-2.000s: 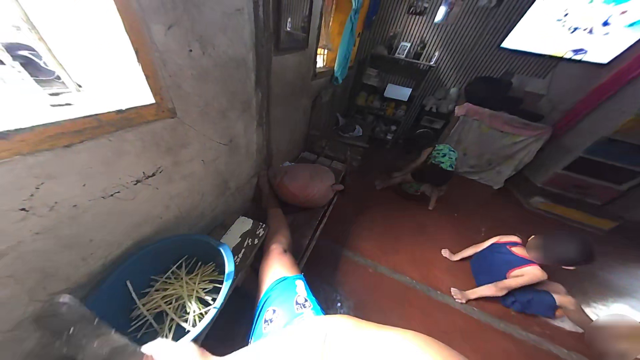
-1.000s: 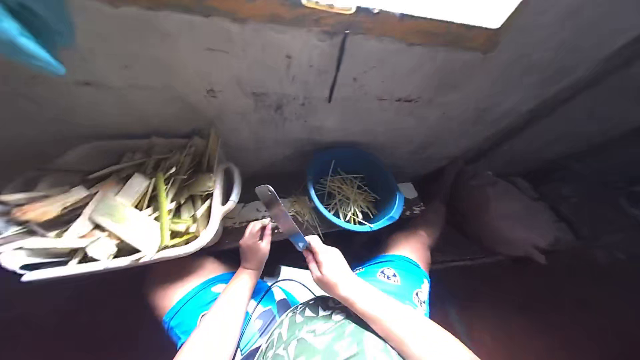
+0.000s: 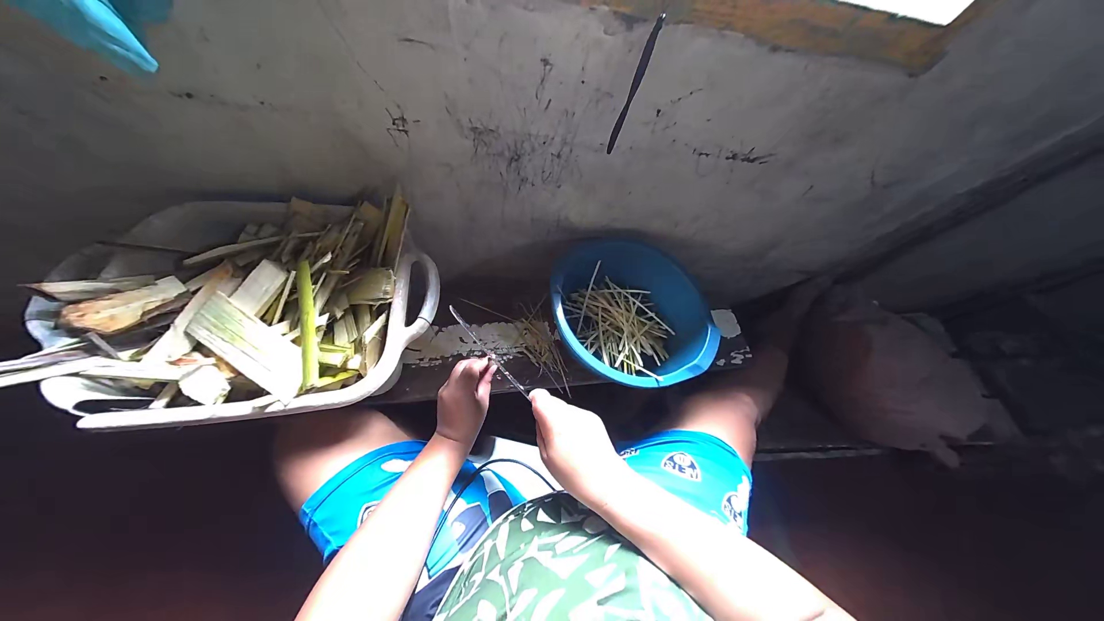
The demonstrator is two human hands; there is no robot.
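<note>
My right hand is closed around the handle of a knife, whose blade points up and left. My left hand is at the middle of the blade, fingers pinched; a thin piece may be between them, too small to tell. Thin pale plant strips lie in a blue plastic basin to the right. More thin strips are scattered on the wooden bench beside it. A white plastic basket at the left holds many cut plant stalk pieces.
A grey wall rises behind the bench, with a dark strip hanging on it. A full sack lies at the right, near my leg. Blue cloth or plastic hangs at the top left.
The view has swung from the room to the bench since the first frame. Since one second ago, the knife has turned so that its blade shows edge-on, and my hands stay close together.
</note>
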